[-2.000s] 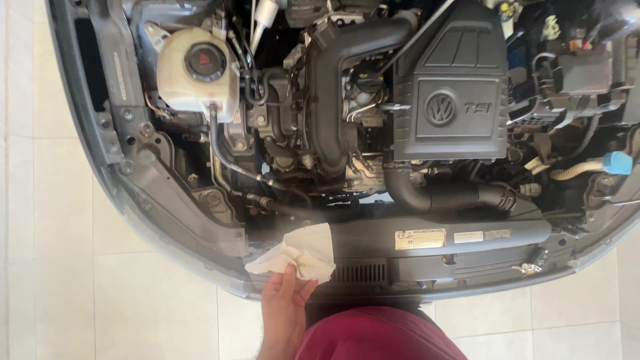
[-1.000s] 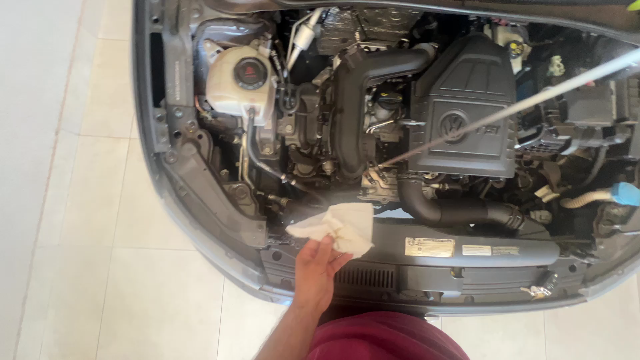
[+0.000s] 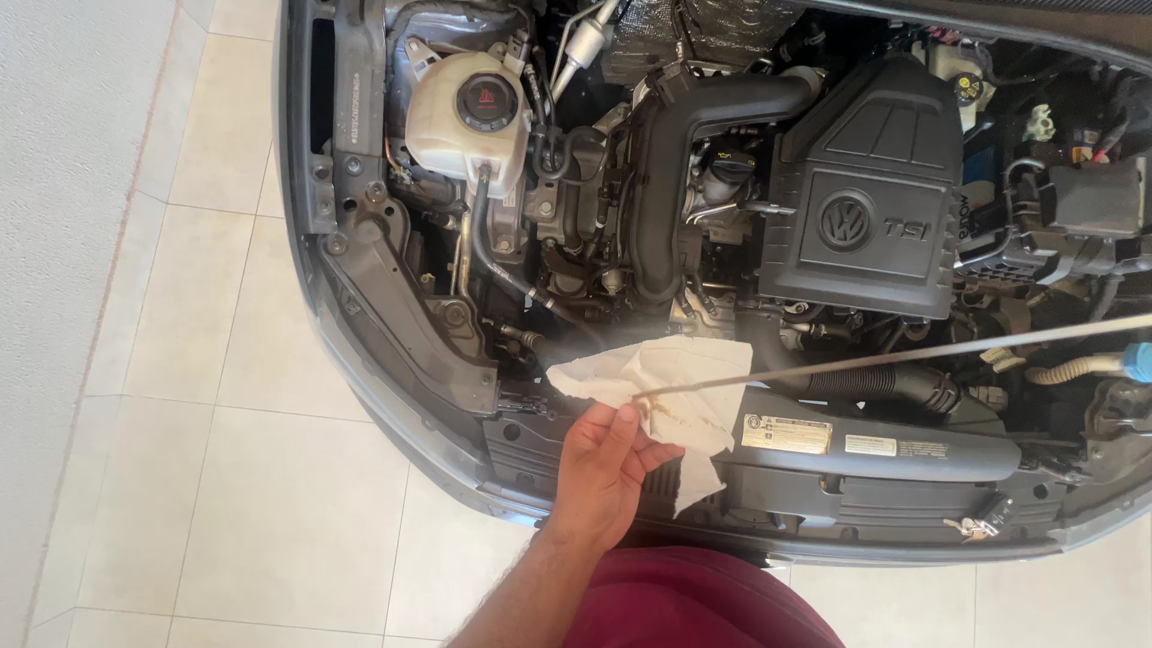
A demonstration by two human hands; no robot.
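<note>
My left hand [image 3: 612, 463] holds a crumpled white paper towel [image 3: 697, 373] between thumb and fingers, over the front edge of a car's engine bay. Brown stains mark the towel near my thumb. A long thin metal rod [image 3: 900, 353], which looks like an oil dipstick, slants in from the right edge, and its darker end lies on the towel beside my thumb. The rod's other end and my right hand are outside the view. Behind the towel are the black TSI engine cover [image 3: 859, 225] and the black oil filler cap [image 3: 731, 168].
A coolant reservoir [image 3: 468, 117] with a dark cap stands at the upper left. A corrugated air hose [image 3: 886, 385] runs behind the front crossmember [image 3: 900, 454]. Keys [image 3: 976, 528] lie on the front panel at right. Pale floor tiles [image 3: 297, 504] surround the car's front.
The rod's end, over the engine a second ago, now touches the towel. The towel is spread wider, with brown stains showing. The view has shifted somewhat.
</note>
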